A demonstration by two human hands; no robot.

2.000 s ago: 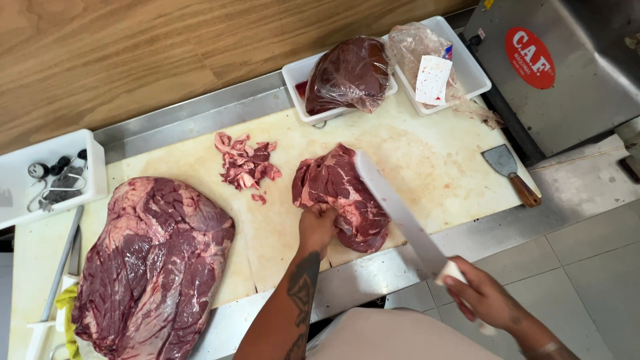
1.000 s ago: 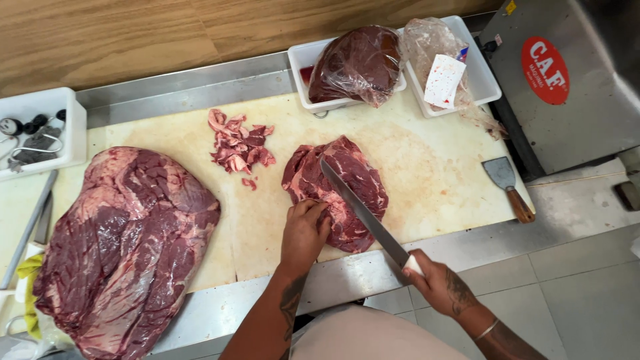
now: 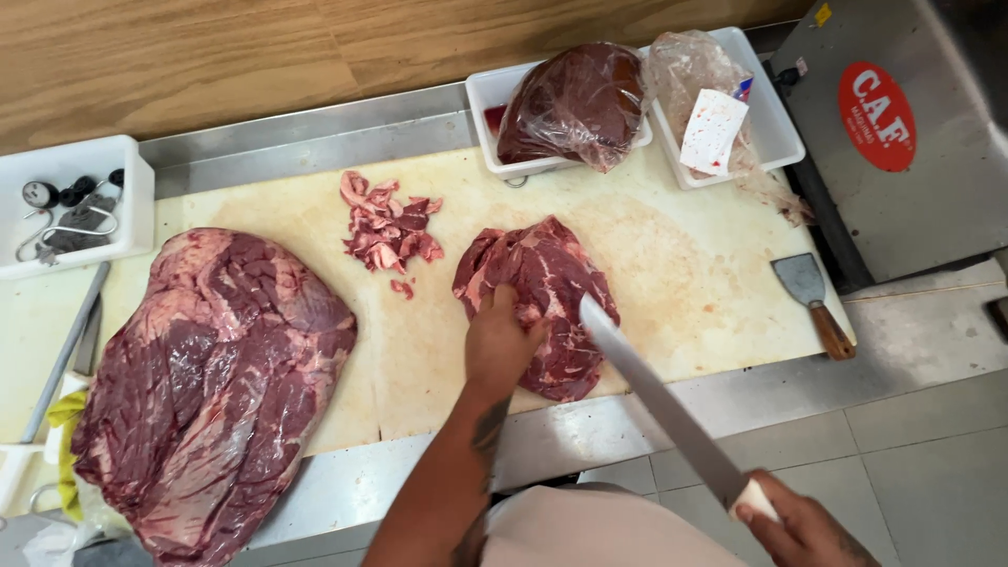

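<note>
My left hand (image 3: 502, 339) rests on the left part of a raw piece of beef (image 3: 563, 291), its fingertips pressed into the meat. In my right hand (image 3: 787, 520), at the lower right, is the white handle of a long butcher's knife (image 3: 669, 409). The blade slants up and left, and its tip is over or against the beef's right side; contact cannot be told. A pile of meat trimmings (image 3: 390, 224) lies up and left of the beef on the white cutting board (image 3: 417, 331). A much larger slab of raw beef (image 3: 220, 378) covers the board's left part.
White tubs hold bagged dark meat (image 3: 579, 102) and a clear plastic bag (image 3: 693, 67) at the back. A scraper (image 3: 811, 299) lies at the right, near a metal machine (image 3: 929, 157). At left are a tub with hooks (image 3: 130, 213), a sharpening steel (image 3: 67, 346) and a yellow cloth (image 3: 67, 449).
My right hand and the knife have moved toward the lower right since a second ago, and the tip is nearer the beef's right side. My left hand stays on the meat.
</note>
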